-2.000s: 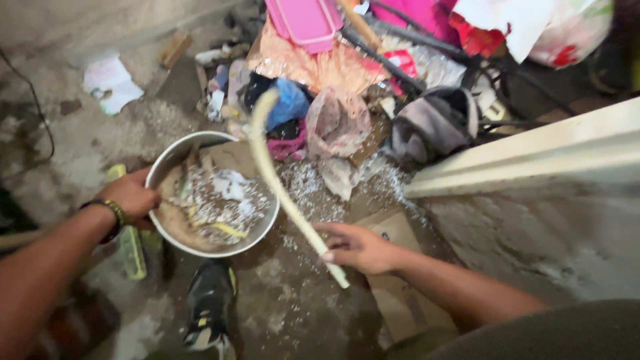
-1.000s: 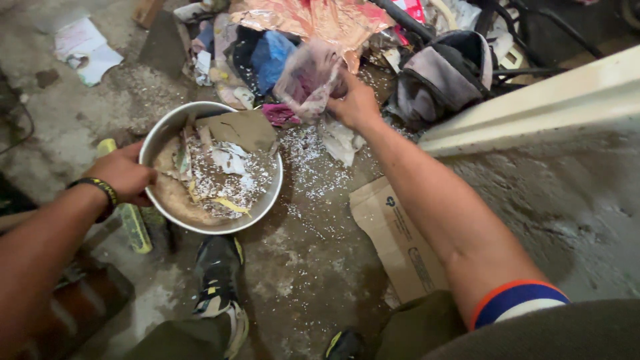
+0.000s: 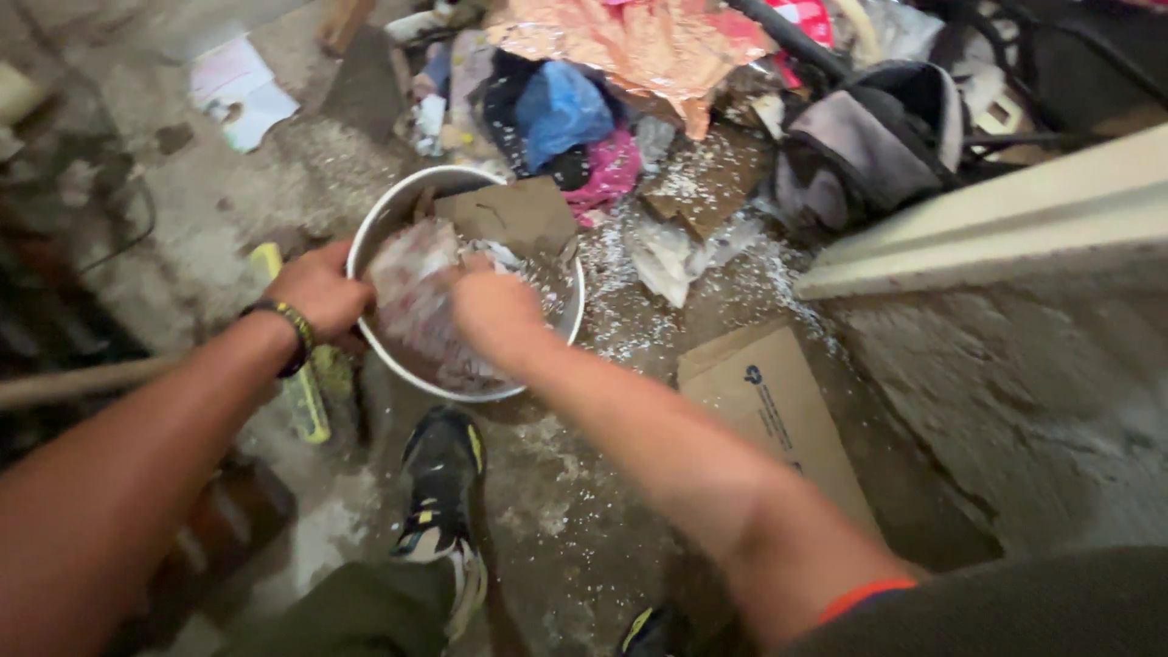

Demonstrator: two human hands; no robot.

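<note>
A round metal pot point(image 3: 577, 310) stands on the floor at the centre of the view. My left hand point(image 3: 319, 297) grips its left rim. Inside the pot, my right hand point(image 3: 493, 306) is closed on a thin translucent plastic bag point(image 3: 411, 283), blurred by motion; its fingertips are partly hidden. A piece of brown cardboard point(image 3: 511, 214) lies in the pot behind my right hand, with scraps and small white beads near it.
A heap with crumpled copper-coloured foil point(image 3: 630, 46), a blue plastic bag point(image 3: 561, 109) and a grey and black fabric bag point(image 3: 858, 146) lies beyond the pot. Flattened cardboard point(image 3: 776, 411) and a pale ledge point(image 3: 995, 210) are at the right. White beads litter the floor.
My right hand has moved from the heap into the pot, bringing the translucent bag. The pale curved strip it held two seconds ago is out of that hand. My left hand stays at the rim.
</note>
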